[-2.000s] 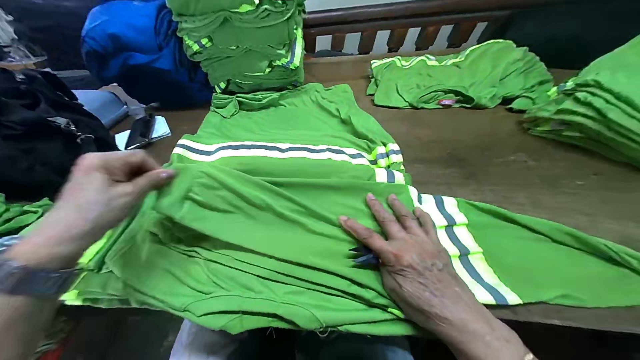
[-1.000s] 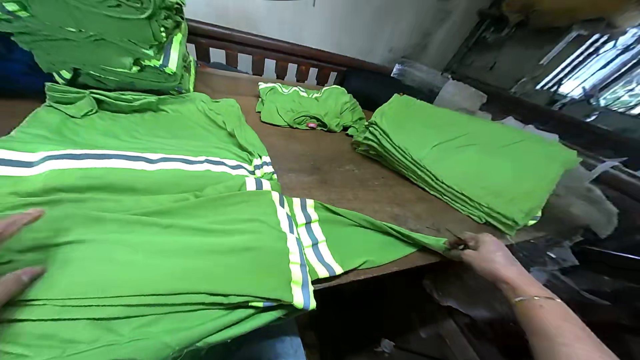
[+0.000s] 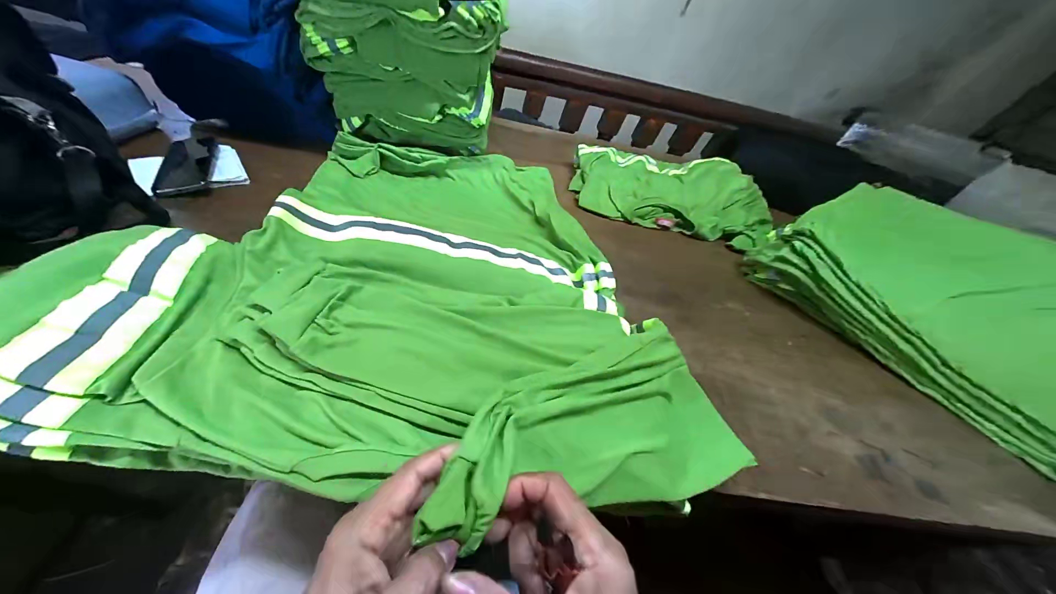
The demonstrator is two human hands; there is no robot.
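Observation:
Green shirts with reflective stripes (image 3: 412,330) lie layered on the wooden table, reaching over its near edge. At the bottom centre, a bunched sleeve end (image 3: 466,495) of green fabric is pinched by my left hand (image 3: 388,528), thumb and fingers around its cuff. My right hand (image 3: 561,528) grips the same bunched end from the other side. Something dark and reddish sits within my right hand's curled fingers, too shadowed to name. Wide reflective bands cross another sleeve (image 3: 107,305) at the left.
Behind the shirts rises a pile of folded green garments (image 3: 404,74), beside blue fabric (image 3: 223,58). A crumpled green shirt (image 3: 672,194) and a stack of green fabric pieces (image 3: 932,305) lie to the right. A smartphone (image 3: 186,165) and a black bag (image 3: 58,157) are at left.
My right hand has come back from the sleeve's far end at the right, and both hands now meet at the front. The sleeve that stretched right is drawn in toward me.

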